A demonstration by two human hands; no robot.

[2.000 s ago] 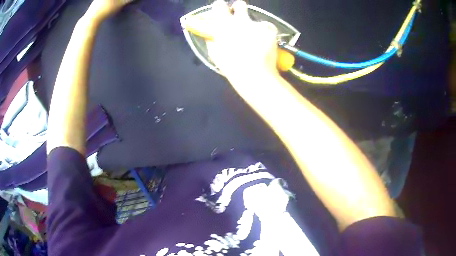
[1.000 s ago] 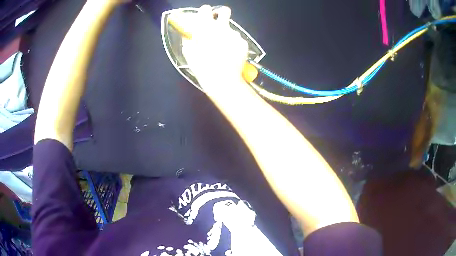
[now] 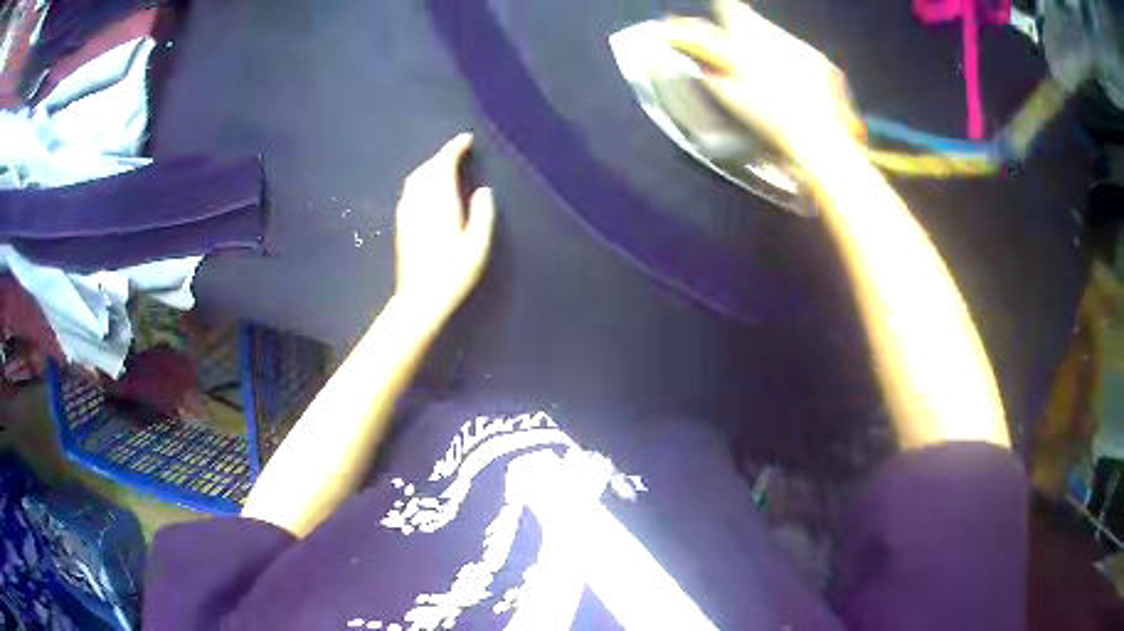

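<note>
A long curved strip of dark navy-purple fabric (image 3: 579, 203) lies on the dark pressing table (image 3: 308, 148), running from the top centre down to the right. My right hand (image 3: 770, 86) holds the handle of the steam iron (image 3: 709, 123) to the right of the strip; the iron is blurred, so I cannot tell whether it touches the table. My left hand (image 3: 444, 222) is over the table left of the strip, empty, with thumb and fingers apart.
Dark strips (image 3: 136, 212) lie over light crumpled pieces (image 3: 99, 302) at the left edge. Blue crates (image 3: 160, 456) stand below the table at left. The iron's hose and cable (image 3: 937, 154) run right, past a pink ribbon (image 3: 971, 74).
My left hand has come down from the top edge to the table's middle. The iron has moved right in my right hand, and the curved strip now shows in full view.
</note>
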